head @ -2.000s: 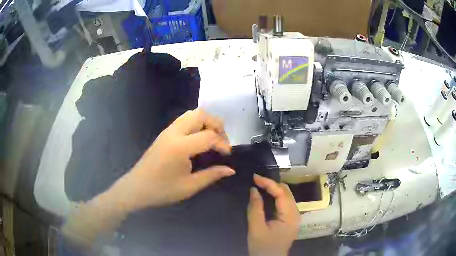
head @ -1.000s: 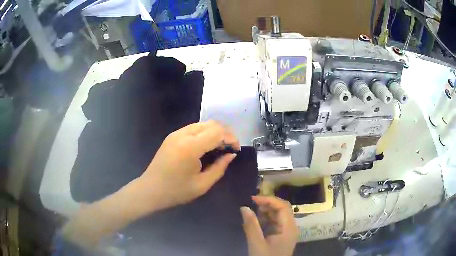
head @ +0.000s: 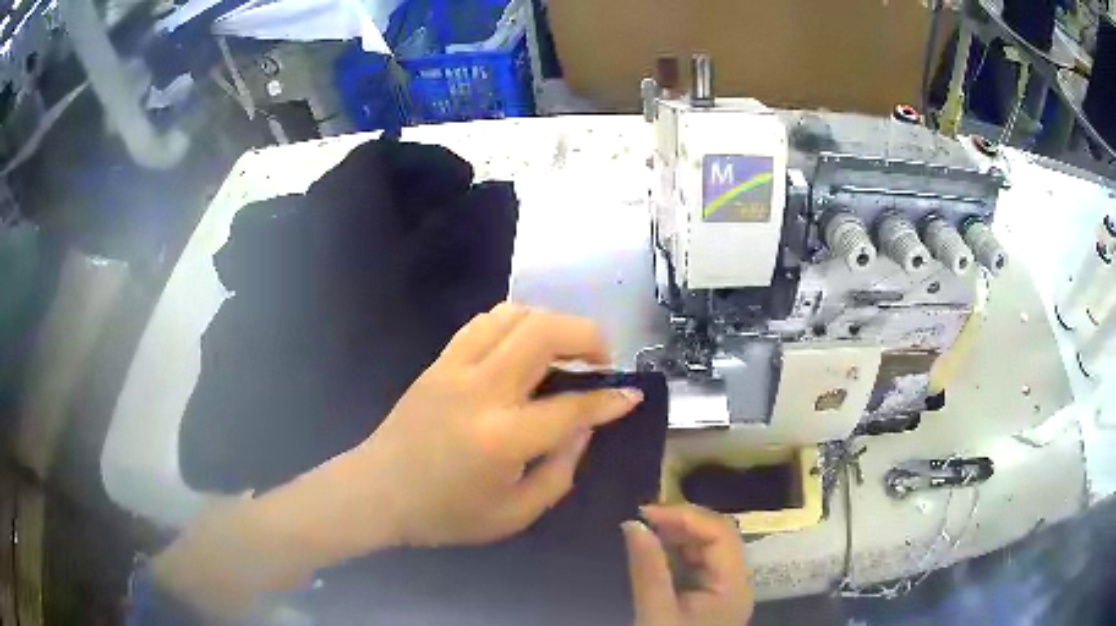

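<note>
A black garment piece (head: 612, 471) lies in front of and left of the needle area, over the table's front edge. My left hand (head: 496, 428) grips its upper edge between thumb and fingers. My right hand (head: 691, 569) is at the cloth's right edge lower down, thumb and forefinger close at the edge; whether they pinch it is hard to tell. More black cloth (head: 355, 294) lies heaped on the table at left. The overlock machine (head: 734, 196) stands to the right; the cloth's corner is near its metal plate (head: 698, 404), left of the needle.
The yellow-framed chip opening (head: 802, 489) is right of my right hand. Black and silver snips (head: 939, 475) with white cord lie further right. A blue basket (head: 465, 83) and brown carton (head: 808, 55) are behind the table. White thread cones (head: 1089, 300) stand far right.
The cloth's edge has come away from the presser foot to the left and front, and its corner now shows. My left hand has moved along the upper edge; my right hand is lower.
</note>
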